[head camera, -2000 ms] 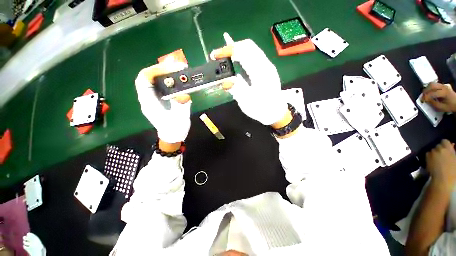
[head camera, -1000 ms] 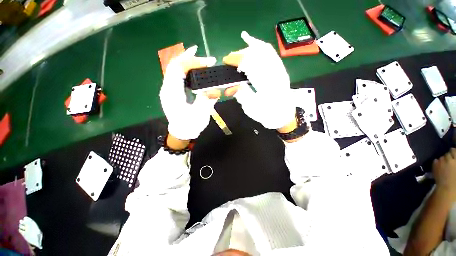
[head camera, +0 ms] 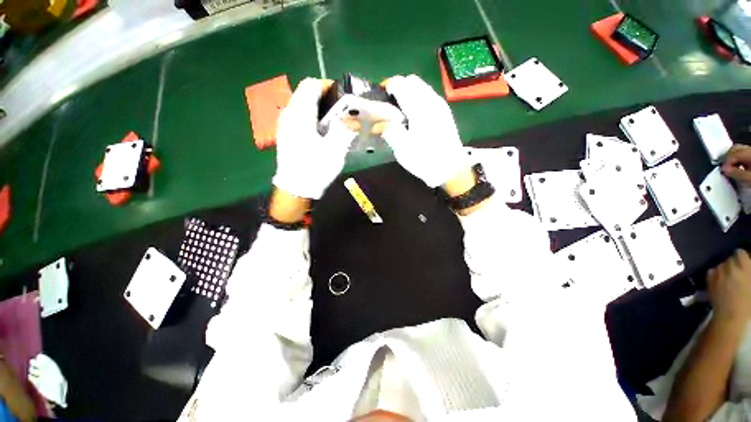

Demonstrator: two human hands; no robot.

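Observation:
An electronic unit [head camera: 359, 107], black with a white cover, is held between my two gloved hands above the green belt's near edge. It is tilted, and its white face with a dark corner dot shows towards me. My left hand [head camera: 311, 136] grips its left side. My right hand [head camera: 424, 128] grips its right side. Both wear white gloves with bare fingertips. The fingers cover much of the unit. A yellow utility knife [head camera: 362, 199] lies on the black mat below the hands.
Belt [head camera: 206, 107] carries a foam pad [head camera: 267, 109], an open housing with green board [head camera: 471, 60] and a covered unit [head camera: 123, 166]. Cover plates [head camera: 609, 189] are piled at right. A dot sheet [head camera: 207, 257], another unit [head camera: 155, 287] and a ring [head camera: 339, 283] lie nearer. Another person's arm [head camera: 716, 330] is at right.
The unit has been turned from showing its port side, then its vented side, to a tilted view of its white cover. Both hands still hold it. A coworker's hand is back at the far-right plates.

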